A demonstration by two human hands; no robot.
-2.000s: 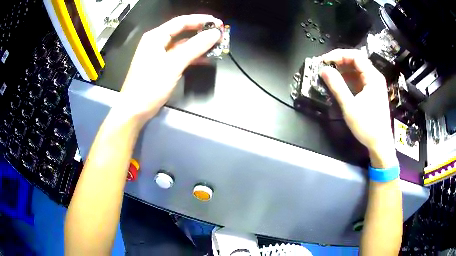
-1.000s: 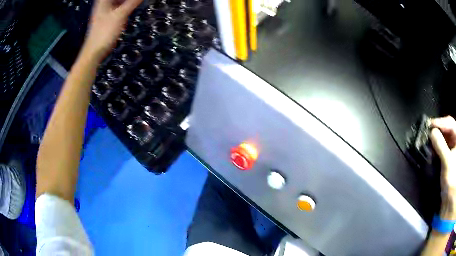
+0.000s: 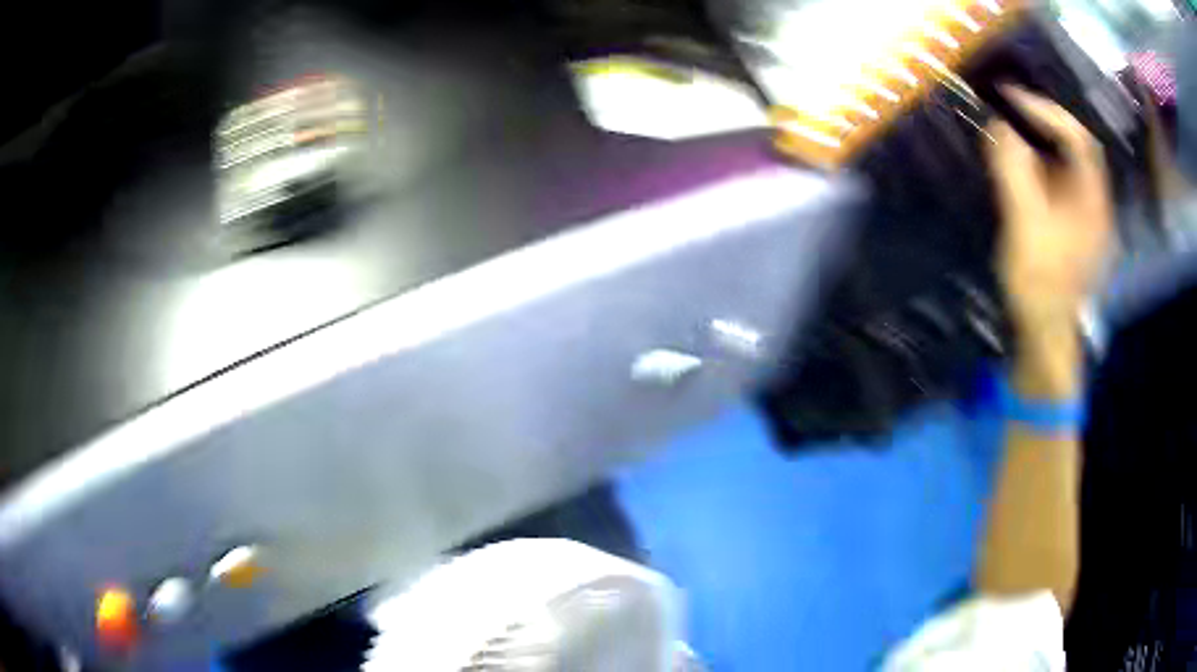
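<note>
The view is strongly blurred. My right hand (image 3: 1054, 217), with a blue wristband, is at the upper right, over the black parts tray (image 3: 853, 355) beside the machine. Its fingers are bent and blurred; I cannot tell whether they hold a lens module. My left hand is out of the picture. A small light-coloured fixture with a dark base (image 3: 286, 151) stands on the black deck (image 3: 446, 197) at the upper left, with no hand on it.
The grey front panel (image 3: 433, 368) crosses the view. It has a red-orange button (image 3: 116, 614), white button (image 3: 171, 600) and yellow button (image 3: 238, 566) at lower left. A yellow-black strip (image 3: 906, 72) stands by the tray. A white ribbed fan (image 3: 525, 610) is below the panel.
The view has swung from the machine's left side to its right. My left hand has left the picture. My right hand has moved off the fixture to the tray on the right.
</note>
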